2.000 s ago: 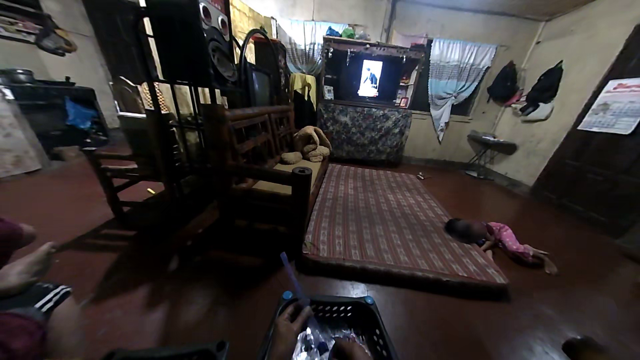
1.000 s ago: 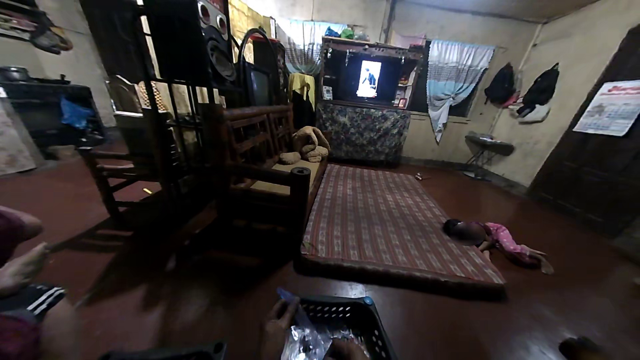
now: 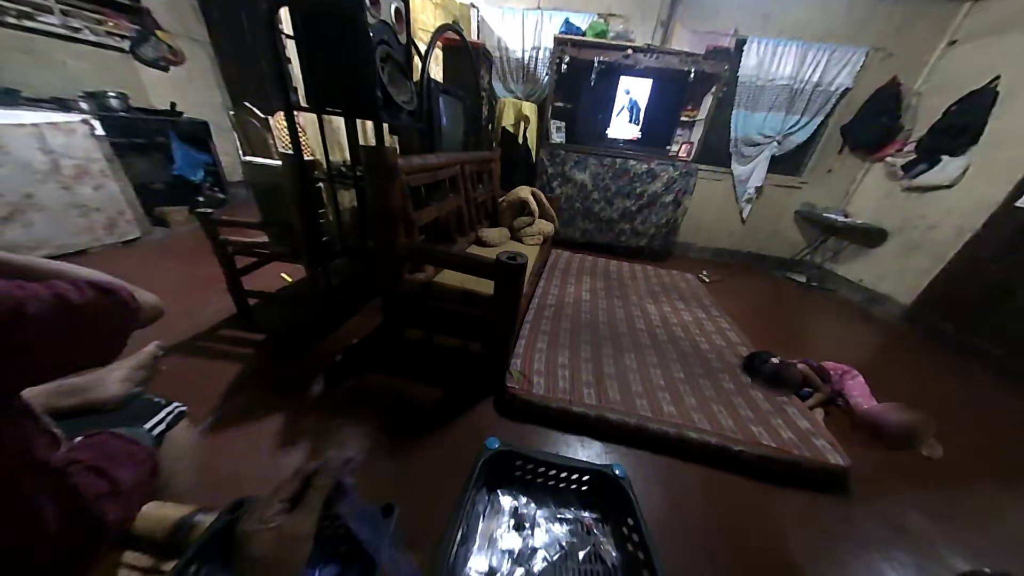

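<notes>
A blurred hand, which looks like my left hand [image 3: 292,508], is at the lower left over a second dark basket [image 3: 216,532]. A bluish-purple, film-like thing [image 3: 360,520] is beside its fingers; blur hides whether they grip it. My right hand is not in view. To the right, on the floor, a black plastic basket [image 3: 552,460] with perforated walls and blue corner caps holds many shiny silver packets or wrappers [image 3: 532,532].
Beyond the basket lies a striped mattress [image 3: 632,336], with a child [image 3: 832,384] lying at its right edge. A wooden bench [image 3: 504,312] is left of the mattress. Another person [image 3: 72,400] sits at the far left. A television [image 3: 628,108] is on at the back.
Earlier both hands were over the black basket with a purple strip and clear plastic. Now one blurred hand is to the left, and the basket's contents are uncovered.
</notes>
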